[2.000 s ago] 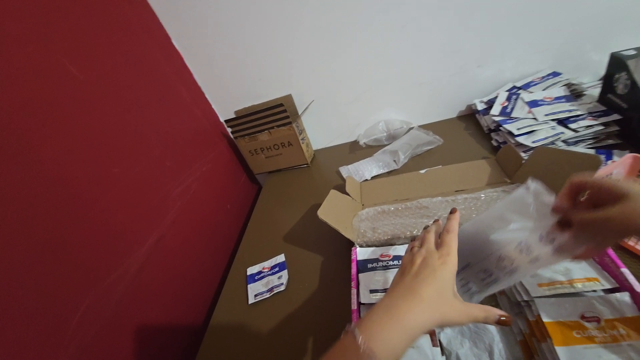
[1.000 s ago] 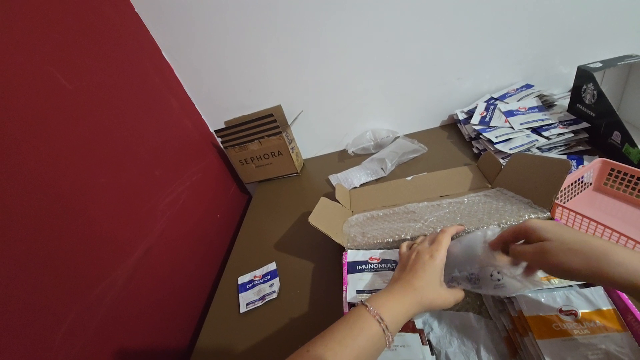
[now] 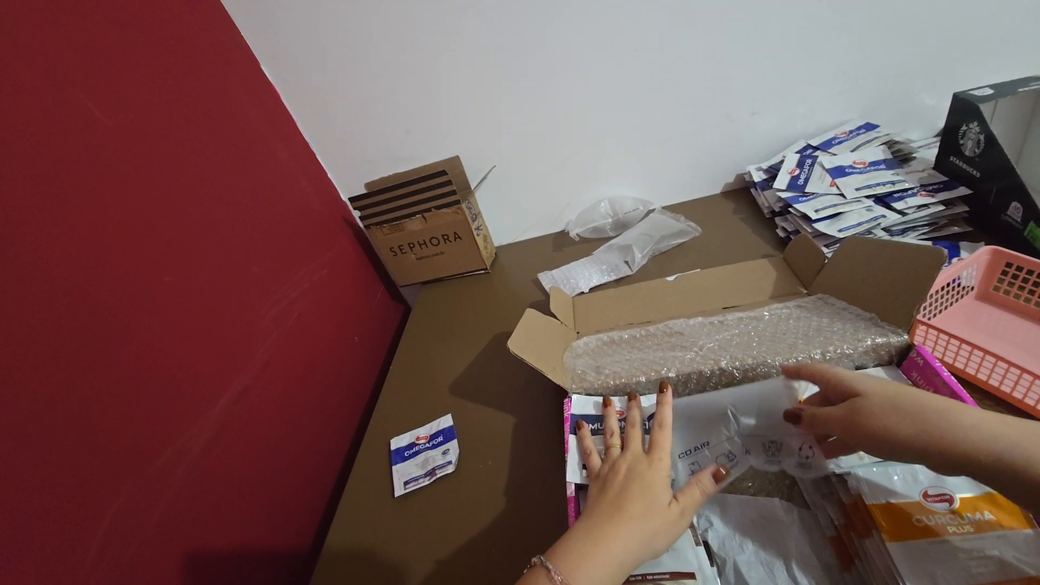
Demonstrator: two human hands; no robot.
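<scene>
My right hand (image 3: 841,410) pinches the right end of a clear plastic air pillow (image 3: 731,431), which lies over packed sachets in a cardboard box. With fingers spread, my left hand (image 3: 638,479) rests on the pillow's left end and on a white and blue sachet (image 3: 581,435). Behind both hands, a long bubble-wrapped bundle (image 3: 731,341) lies along the box's open cardboard flaps (image 3: 691,299). Orange and white sachets (image 3: 942,512) stand packed at the right front, beside a crumpled whitish wrapper (image 3: 764,536).
A single sachet (image 3: 424,455) lies on the brown table (image 3: 479,406) at left. Toward the wall are a small cardboard box (image 3: 431,236), deflated plastic packaging (image 3: 626,248) and a sachet heap (image 3: 861,183). A pink basket (image 3: 983,357) and a black carton (image 3: 987,162) stand at right.
The air pillow, held up above the box two seconds ago, now lies low across the sachets. My left hand's fingers have spread out over its left end.
</scene>
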